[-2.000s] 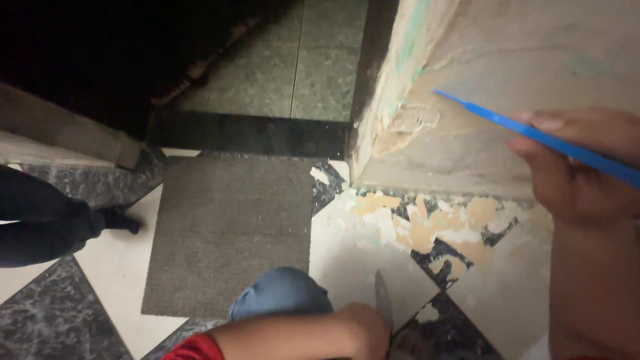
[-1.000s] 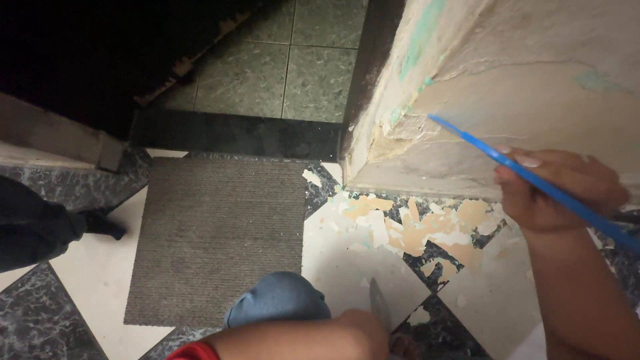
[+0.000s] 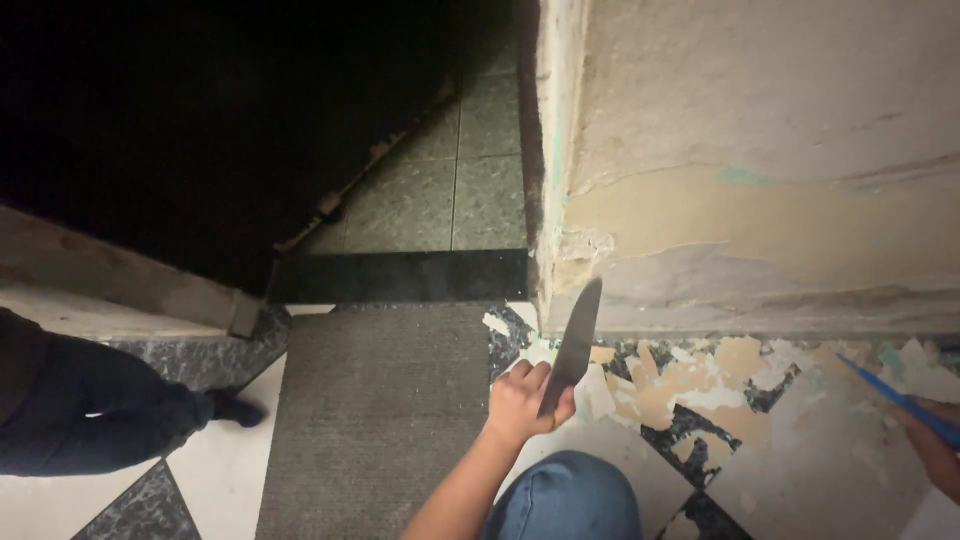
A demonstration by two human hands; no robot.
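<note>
My left hand (image 3: 531, 401) grips a knife (image 3: 576, 341) with a broad metal blade; the handle is hidden in the fist. The blade points up, its tip close to the bottom corner of the wall (image 3: 750, 247), where the surface is peeled and bare. At the right edge, my right hand (image 3: 931, 442) is partly in view, closed around a thin blue tool (image 3: 896, 397) whose pointed tip is over the floor near the wall's foot. Loose paint flakes (image 3: 694, 382) lie along the base of the wall.
A grey ribbed mat (image 3: 375, 420) lies before a black door sill (image 3: 405, 276). Black and white tiles surround it. Another person's leg in dark trousers (image 3: 97, 405) stands at left, beside a door frame (image 3: 150, 289). My bent knee (image 3: 566, 499) is at bottom centre.
My left hand has raised the knife from low over the floor to the wall corner. My right hand with the blue tool has moved away from the corner, to the right and down.
</note>
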